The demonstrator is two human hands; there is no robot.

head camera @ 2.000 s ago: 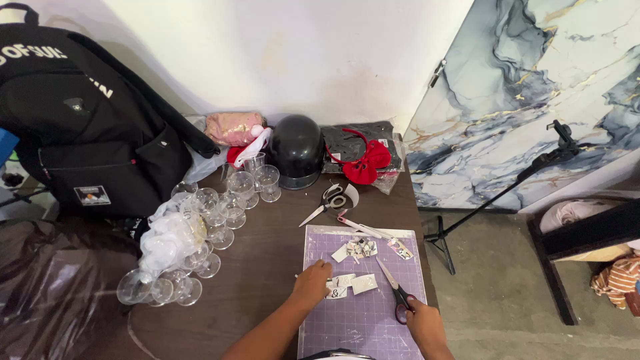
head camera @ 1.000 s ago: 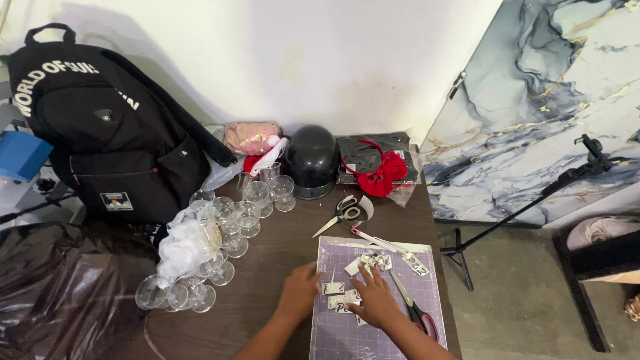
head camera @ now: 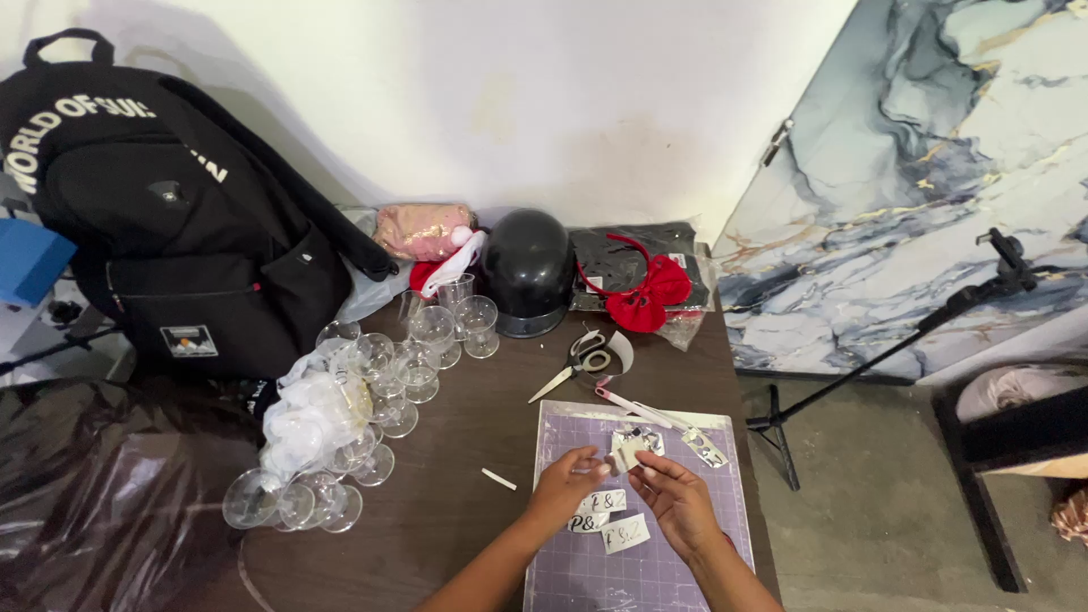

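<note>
My right hand (head camera: 680, 501) pinches a small whitish card or sticker piece (head camera: 626, 455) by its right edge above the purple gridded cutting mat (head camera: 565, 578). At the piece's left side is my left hand (head camera: 568, 484), its fingers apart and curled, with nothing plainly in its grip. Below and between the hands lie several small white pieces with black lettering (head camera: 626, 534). Cut scraps (head camera: 650, 439) sit just behind the held piece. A pink-and-white strip or tool (head camera: 633, 406) and a lettered offcut (head camera: 705, 449) lie across the mat's top. My right forearm covers part of the mat's right side.
Grey-handled scissors (head camera: 571, 365) and a tape roll (head camera: 622, 353) lie behind the mat. Clear stemmed glasses (head camera: 418, 378), a crumpled plastic bag (head camera: 310, 416), a black helmet (head camera: 527, 272) and a red bow headband (head camera: 650, 293) stand farther back. A black backpack (head camera: 187, 229) is left, a tripod stand (head camera: 884, 348) right.
Two seconds ago my right hand was at the dark-handled scissors on the mat. One second ago both hands were over the pieces; now a piece is raised in my right hand.
</note>
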